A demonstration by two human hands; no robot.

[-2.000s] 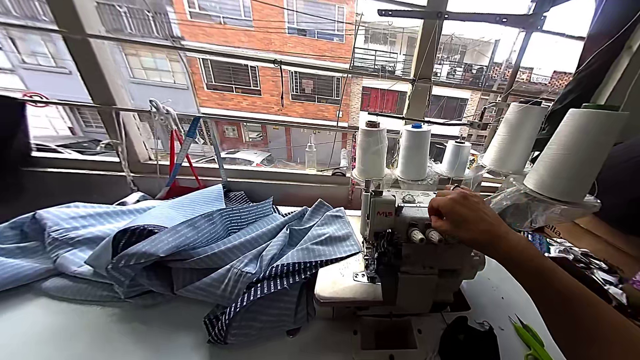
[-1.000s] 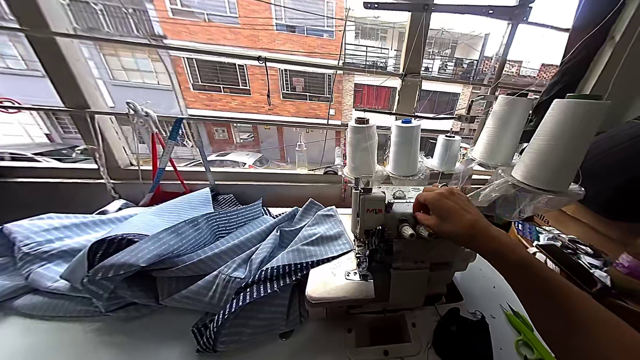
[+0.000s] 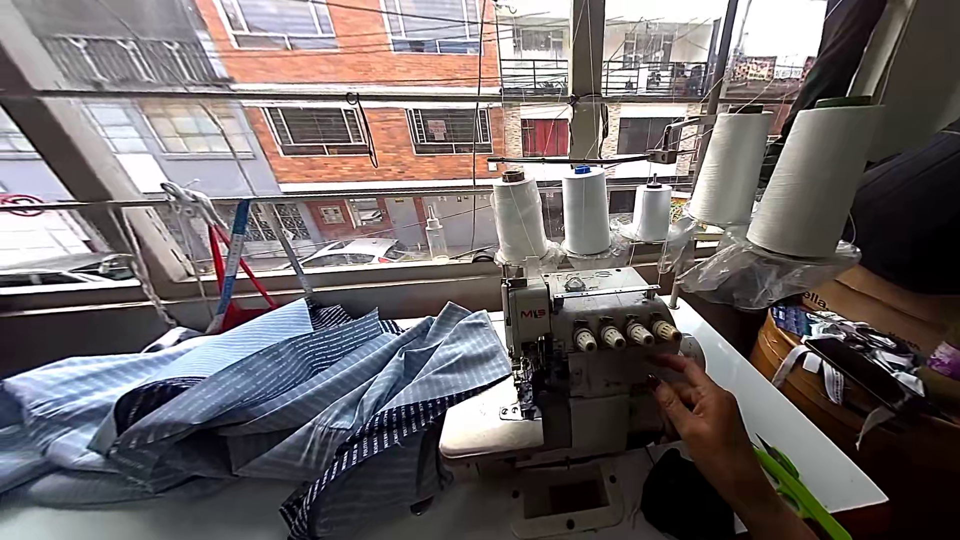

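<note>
My right hand (image 3: 697,420) is just in front of the overlock sewing machine (image 3: 600,367), below the right end of its row of tension dials (image 3: 637,334). Its thumb and index finger are apart, with nothing seen between them. My left hand is out of view. White thread cones (image 3: 814,180) stand behind and to the right of the machine, some with clear plastic at their bases. Left of the machine, striped blue fabric (image 3: 300,397) lies heaped, its dark striped edge close to the machine's plate. Green-handled scissors (image 3: 795,487) lie beside my right wrist, partly hidden by it.
A black cloth item (image 3: 682,499) lies in front of the machine. At the right, a round wooden container (image 3: 772,360) holds fabric scraps and a dark object. A small clear bottle (image 3: 435,234) stands on the window sill. Red and blue straps (image 3: 232,262) hang at the left by the window.
My right hand has come down from the top of the machine at the dials to in front of its body, uncovering the dials. The fabric heap looks unchanged.
</note>
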